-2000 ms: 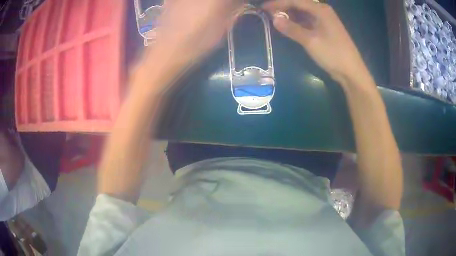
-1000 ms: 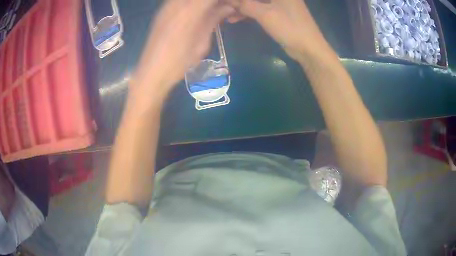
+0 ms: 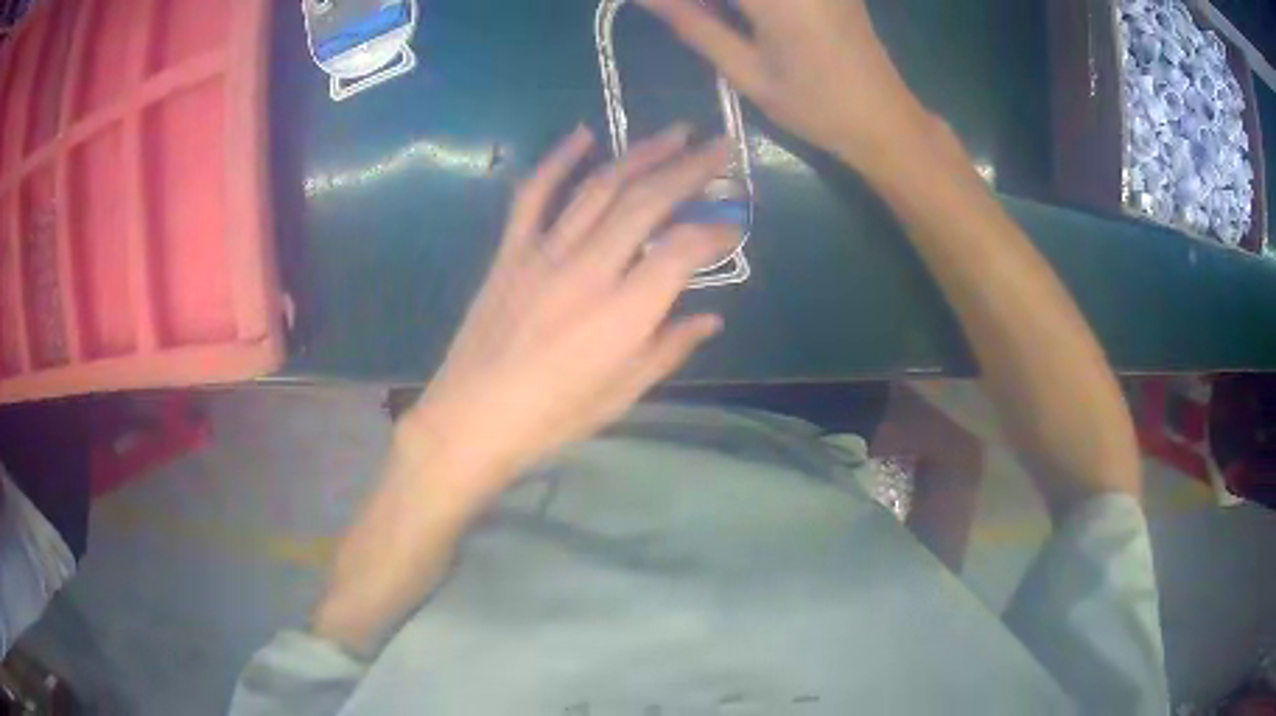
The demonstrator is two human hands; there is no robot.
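A long silver-white loop frame (image 3: 612, 87) lies on the dark green bench in front of me, with a blue band and small foot loop at its lower end. My left hand (image 3: 560, 301) is spread open over the frame's lower part and hides some of it; whether its fingers touch the frame is unclear. My right hand (image 3: 805, 63) is at the frame's upper right side. Its fingertips are partly cut off by the top edge, so what they hold cannot be seen. The frame's top end is partly hidden.
A red ribbed compartment tray (image 3: 260, 182) stands at left. Another loop frame (image 3: 367, 49) with a blue band lies at upper left. A brown-edged box (image 3: 1089, 105) of white pieces (image 3: 1182, 119) stands at right. A shiny lump (image 3: 887, 484) shows below the bench edge (image 3: 784, 379).
My left hand has come down from the frame's top to its lower part, its fingers now spread. My right hand remains near the top. The view has shifted.
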